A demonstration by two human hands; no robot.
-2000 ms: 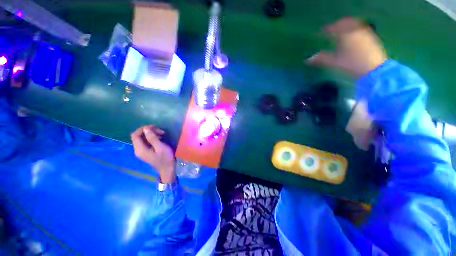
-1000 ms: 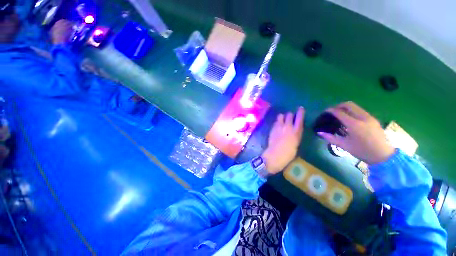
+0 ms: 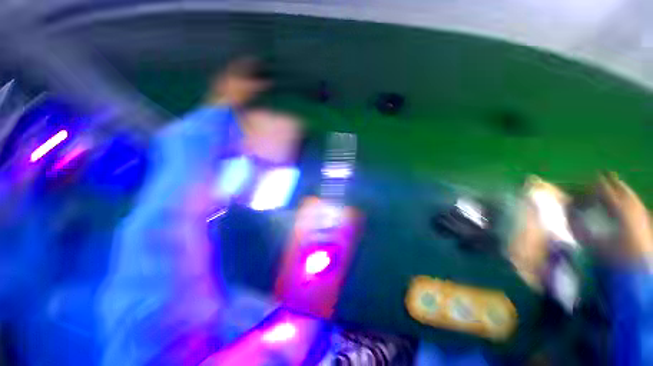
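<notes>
The picture is strongly blurred. My left hand [image 3: 242, 82] is at the far left of the bench, behind the open carton [image 3: 274, 136]; whether it holds anything cannot be told. My right hand [image 3: 626, 218] is at the right edge, beside the cardboard piece [image 3: 526, 236]; a dark blur lies by its fingers and its grip is unclear. The yellow three-position jig [image 3: 417, 307] lies near the front edge, its three seats pale. A dark cluster, seemingly black round units [image 3: 458, 225], lies behind it. Purple light falls on the orange-red base plate [image 3: 326, 297] under the ribbed silver UV lamp [image 3: 339, 168].
Single black units stand towards the back of the bench [image 3: 390, 104], [image 3: 508, 121]. A dark, pale-marked long thing [image 3: 563, 275] lies by the cardboard. A blue object [image 3: 118, 166] and pink-purple lights [image 3: 50, 145] are at the left. My left sleeve [image 3: 165, 236] crosses the left side.
My left hand has moved from beside the plate to far left behind the carton. My right hand has left the black units and moved right. The view has shifted and blurred.
</notes>
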